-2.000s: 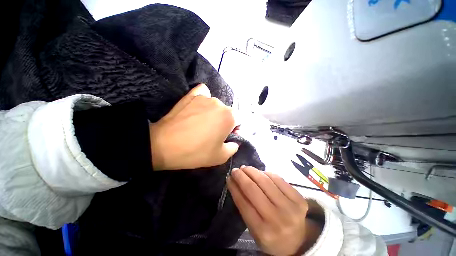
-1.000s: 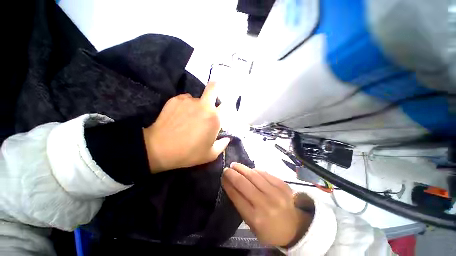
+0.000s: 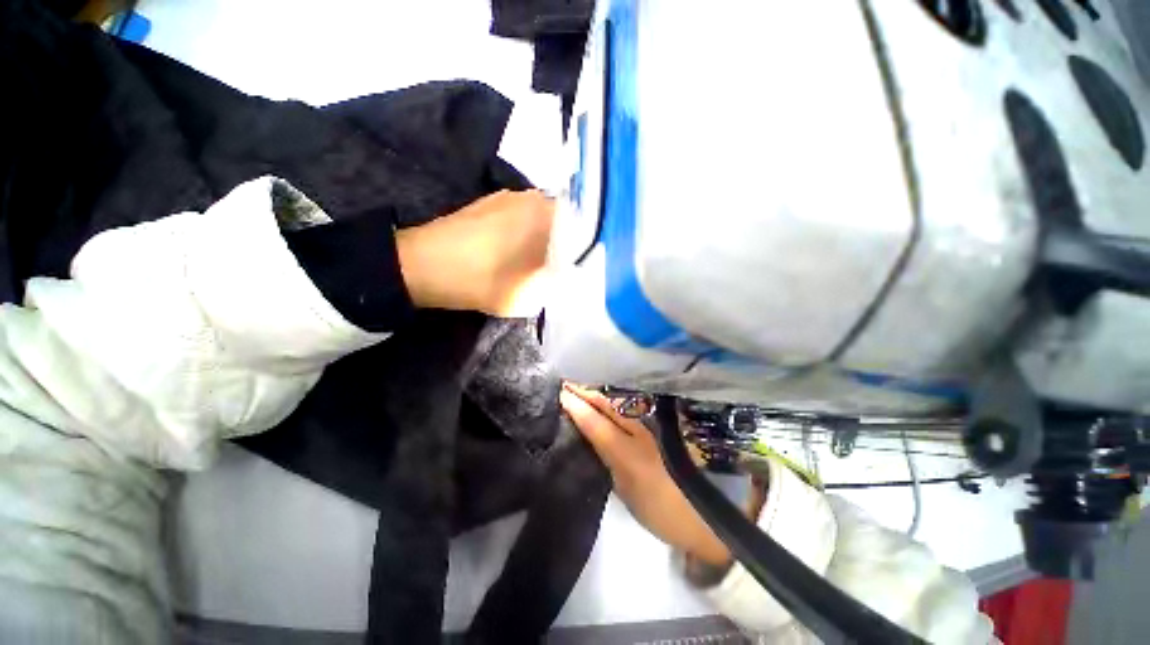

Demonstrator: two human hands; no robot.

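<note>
A dark garment spreads over the white table on the left. Two long dark strips of cloth hang towards the table's front edge. A lighter, greyish folded part lies between my hands. My left hand lies over the cloth, its fingers hidden behind the white machine head. My right hand is at the cloth's right edge, below the head; its fingertips are partly hidden, so its grip is unclear. The needle area is hidden.
A black curved rod or cable crosses in front of my right wrist. Dark metal machine parts are right of my right hand. A red object is at lower right. Dark cloth lies at the top. The table's marked edge runs along the bottom.
The view has shifted, and the machine head now covers much more of the picture and my left fingers. The cloth's lower part now shows as separate hanging strips with table between them. The snips no longer show clearly.
</note>
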